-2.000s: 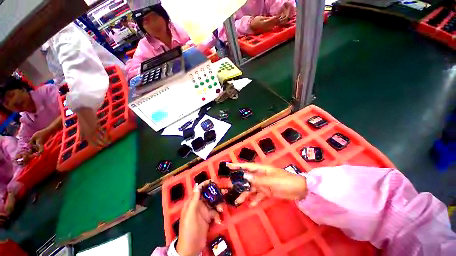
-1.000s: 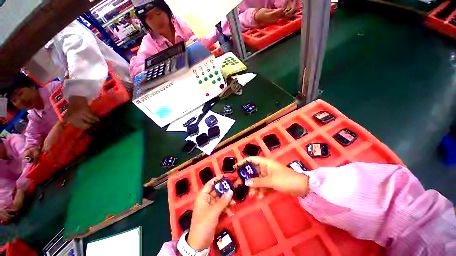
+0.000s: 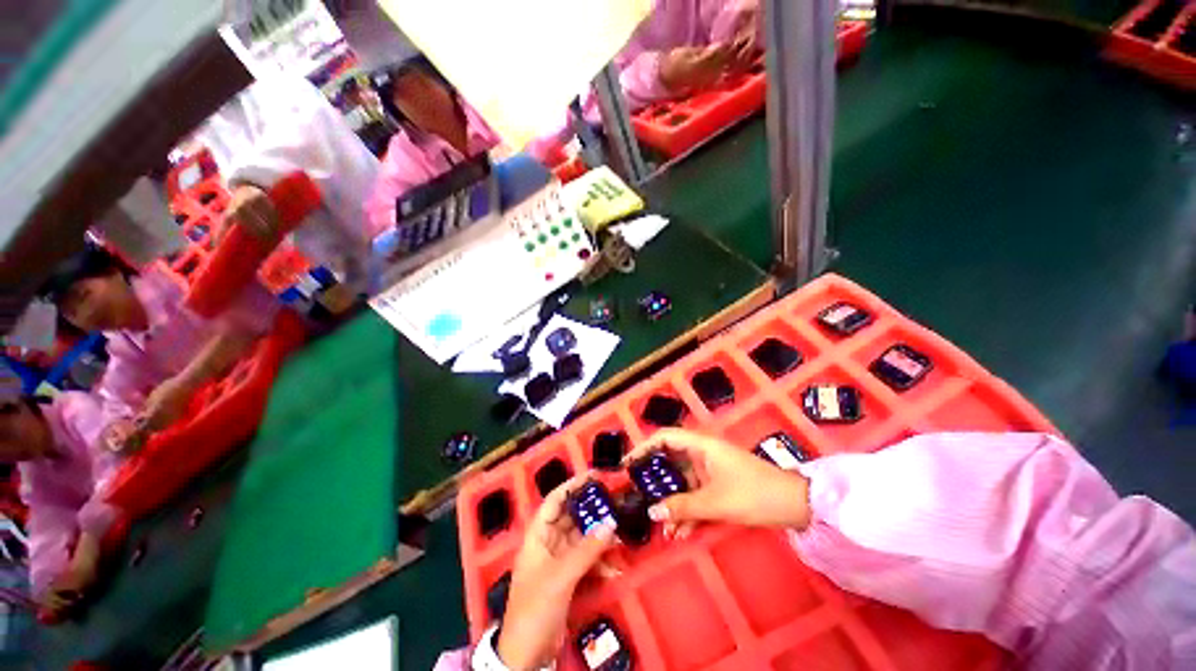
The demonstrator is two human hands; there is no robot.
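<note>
My left hand (image 3: 554, 557) holds a watch body (image 3: 593, 507) with its lit screen up, showing rows of small icons. My right hand (image 3: 715, 482) holds a second watch body (image 3: 657, 479), also lit with icons. The two are side by side above the red compartment tray (image 3: 774, 577). Another dark watch body (image 3: 634, 518) shows between the hands; whether it is held or in a pocket I cannot tell. Dark watch bodies fill the tray's far row, and several with lit screens (image 3: 832, 402) lie in pockets at the right. One (image 3: 605, 646) lies near the front.
Beyond the tray, dark watch bodies lie on a white sheet (image 3: 586, 344). Behind stand a sample card (image 3: 446, 291), calculator (image 3: 443, 210) and metal post (image 3: 800, 144). At the left, people in pink sit at trays; a person in white holds a red tray (image 3: 252, 247).
The screens in both my hands have turned from other lit displays to icon rows. My hands stay over the tray. The person in white now holds a red tray up, and the view has shifted slightly.
</note>
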